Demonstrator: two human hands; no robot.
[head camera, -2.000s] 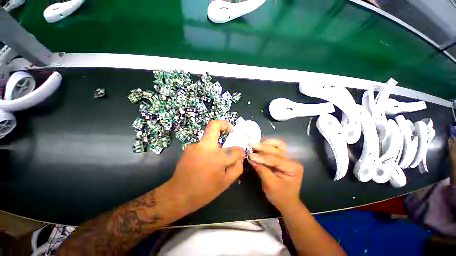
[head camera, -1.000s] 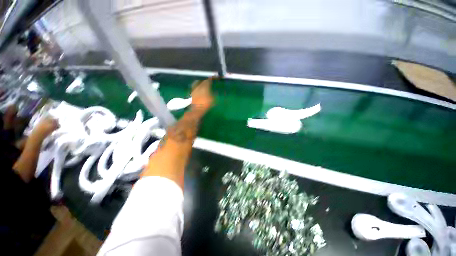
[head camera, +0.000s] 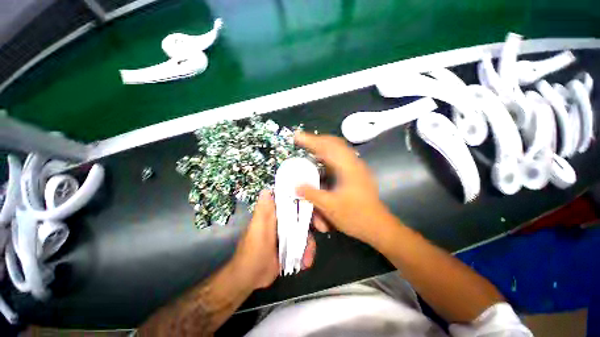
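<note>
A white curved housing half (head camera: 297, 176) is held upright in front of me, its round head up and its tail down. My left hand (head camera: 262, 243) grips it from the left and below. My right hand (head camera: 345, 191) holds its right side, with the thumb on its face near the head. The right fingertips reach beside the edge of the circuit board pile (head camera: 233, 161), which lies just behind the housing. Whether a board sits in the housing cannot be told.
Overlapping white shells (head camera: 506, 125) lie on the right, with a single shell (head camera: 368, 125) nearer the pile. Tangled white units (head camera: 29, 217) are at the left. A lone board (head camera: 147, 174) lies left of the pile. Two white pieces (head camera: 184, 56) lie on the green belt (head camera: 316, 46) behind the pale rail (head camera: 197, 123).
One second ago an arm reached over the belt at the left. Now both hands are together in front of me on a housing half. The view has turned back down to the bench.
</note>
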